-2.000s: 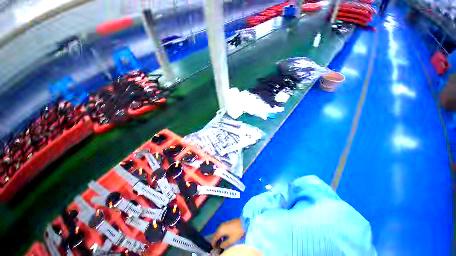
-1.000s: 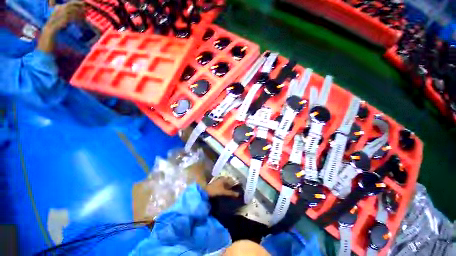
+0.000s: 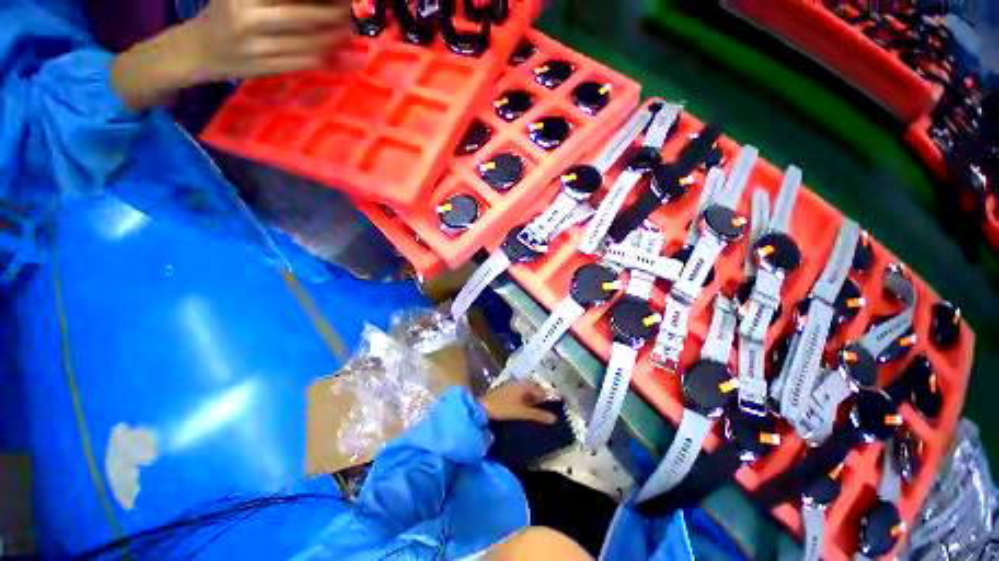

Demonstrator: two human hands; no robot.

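A red compartment tray (image 3: pixel 813 214) holds many round black watch heads with orange tabs. Pale grey straps (image 3: pixel 612 397) and a few black ones lie across it, and several grey straps hang over its near edge. My left hand (image 3: pixel 519 403) is low near the lap, beside that edge, its fingers bent by a dark area; whether it holds anything cannot be told. My right hand is not visible; only a blue sleeve (image 3: pixel 661 537) shows at the bottom edge.
A red tray (image 3: pixel 400 106) with bare pockets overlaps another tray (image 3: pixel 609 134) of strapless watch heads. Another person's hand (image 3: pixel 236 44) is above it. An open cardboard box (image 3: pixel 324 427) with clear film (image 3: pixel 389 378) is near the lap. Bagged straps (image 3: pixel 964 493) lie at right.
The view has turned from the aisle on the right back to the trays. Since a second ago, the other person's hand has moved right, over the bare-pocketed tray. My left hand stays near the lap.
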